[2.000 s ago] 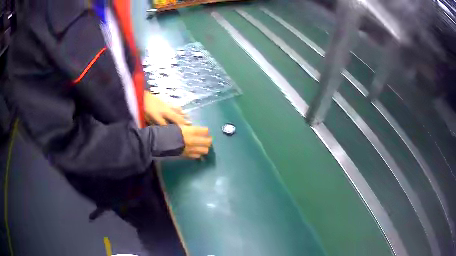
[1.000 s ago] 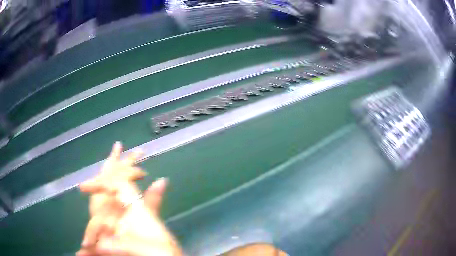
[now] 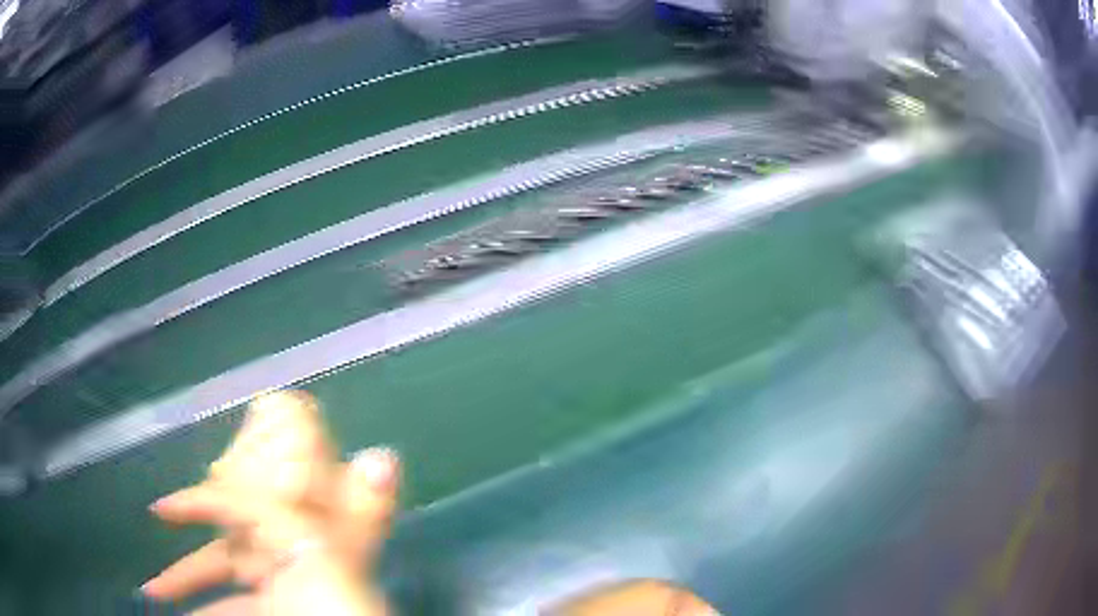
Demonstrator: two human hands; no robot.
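My left hand (image 3: 289,505) is blurred at the lower left, bare, over the green surface. Its thumb stands up on the right and some fingers spread to the left; nothing shows held in it. A skin-coloured shape (image 3: 638,598) is cut off by the bottom edge; it may be part of my right hand or arm, and its fingers are hidden. A clear plastic blister tray (image 3: 987,301) lies at the right on the bench edge, blurred.
Long silver guide rails (image 3: 530,271) run across the green conveyor surface (image 3: 602,325). A row of toothed metal parts (image 3: 554,223) lies between two rails. Blurred machinery (image 3: 843,48) stands at the upper right. Grey floor with a yellow line (image 3: 1023,529) shows at the lower right.
The view has swung from the bench and another person's arms to the rails. Since one second ago, my left hand is slightly lower, with fingers now spread leftward.
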